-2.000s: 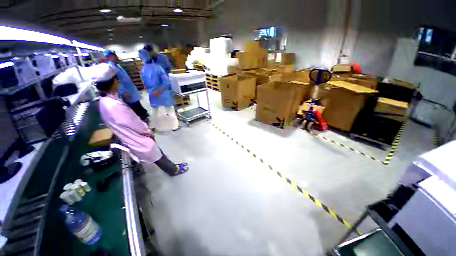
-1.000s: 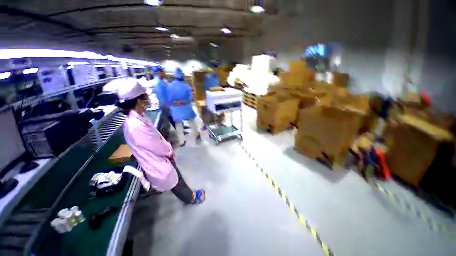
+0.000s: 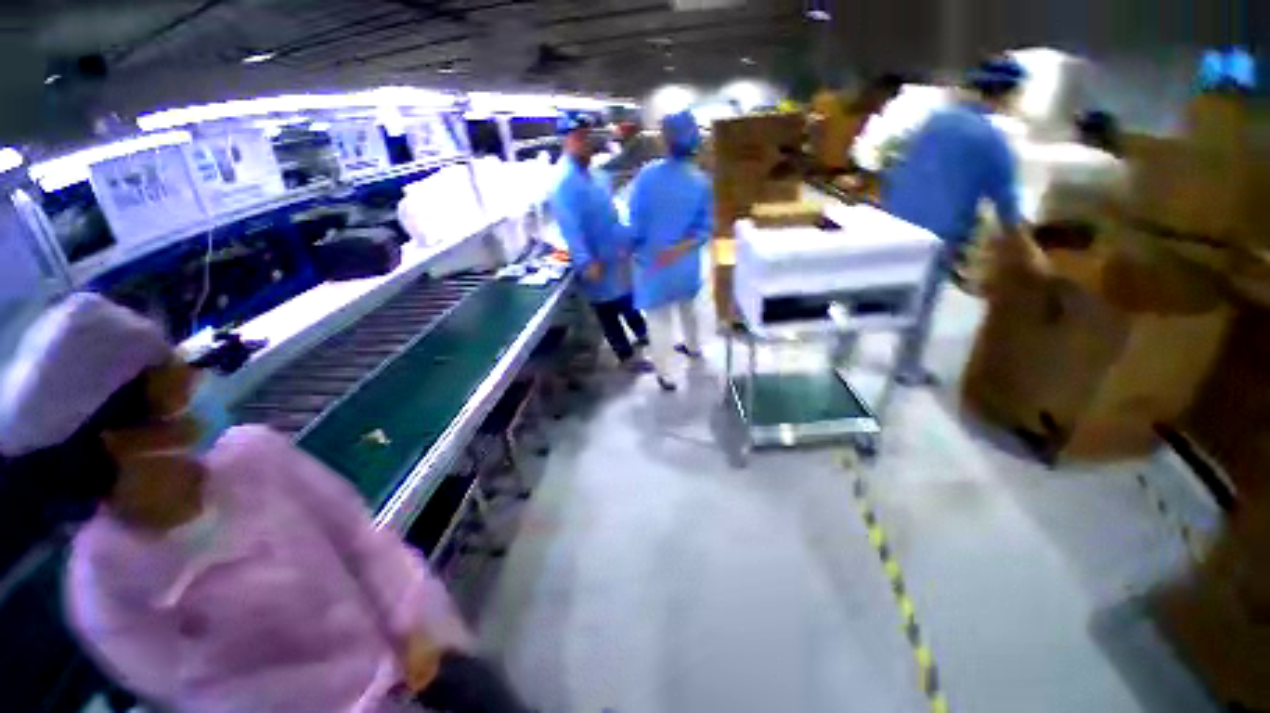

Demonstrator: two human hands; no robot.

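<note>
Neither of my hands is in the picture. Nearest in front, at the lower left, is a person in a pink coat and white cap (image 3: 237,571), cut off by the picture's edge. The green-topped conveyor line (image 3: 397,425) runs behind this person into the distance, with a roller section (image 3: 348,348) along it. Ahead, a white cabinet unit (image 3: 822,265) lies on a silver trolley (image 3: 808,404) with a green lower shelf. A small brown item lies on the unit's top.
Two people in blue coats (image 3: 671,230) stand left of the trolley. Another person in blue (image 3: 954,174) is behind it, leaning toward cardboard cartons (image 3: 1072,348) on the right. Yellow-black floor tape (image 3: 891,578) runs toward the trolley. Lit workbenches (image 3: 223,181) line the left.
The view has moved forward and turned left. The pink-coated person and the trolley look nearer. The bottle and small white containers on the line have left the picture. One person in blue is now right, behind the trolley.
</note>
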